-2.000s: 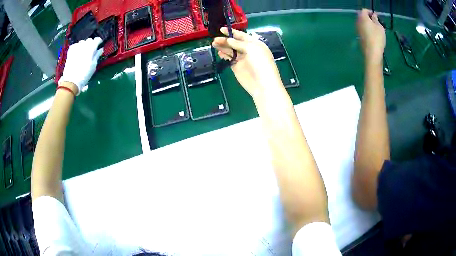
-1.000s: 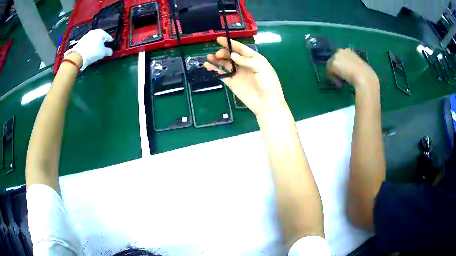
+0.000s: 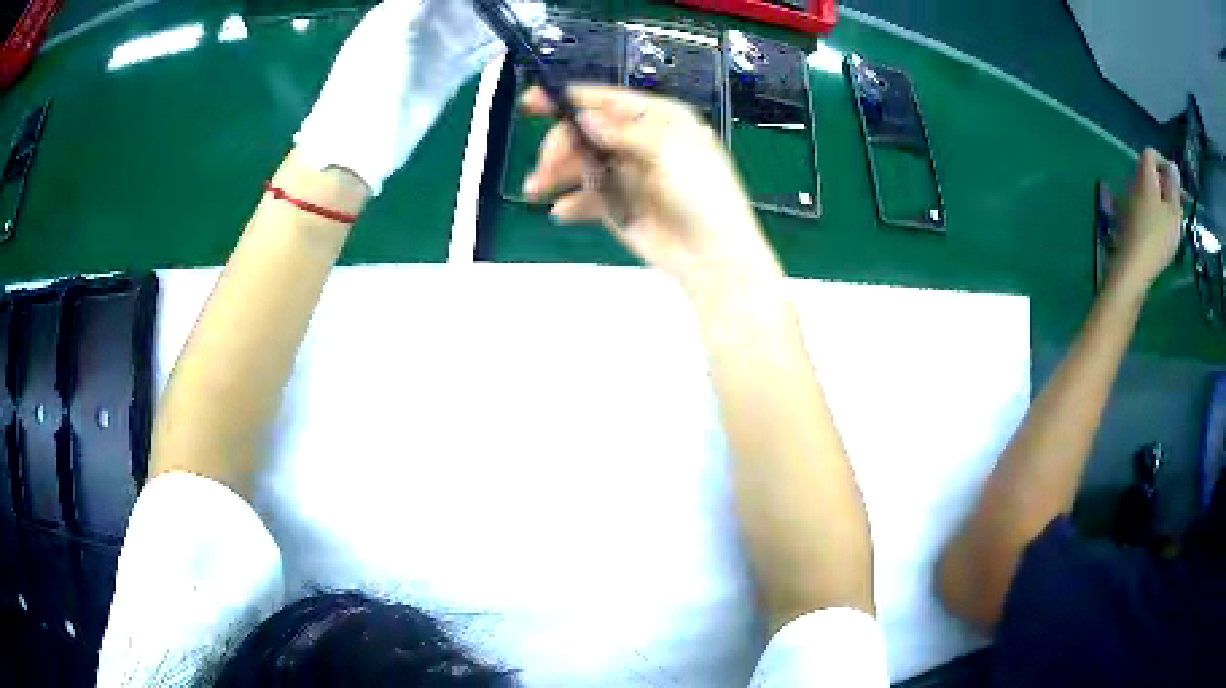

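My left hand, in a white glove, is at the top edge and partly cut off. Its fingers meet the upper end of a thin dark frame, seen nearly edge-on; their grip is unclear. My bare right hand, blurred, is closed on the frame's lower end. Behind and beside it, several phone housings lie on the green belt; one has a black upper block, a clear lower area and a small white label. Another housing lies apart to its right.
A blank white sheet lies in front of me. A black blister tray is at left. A red tray's edge shows at the top. Another person's hand is over the belt at right, near more housings. A white stripe crosses the belt.
My left hand has left the red tray and moved right to the frame by my right hand. The frame now slants nearly edge-on. The view has shifted, and the other person's hand is farther right.
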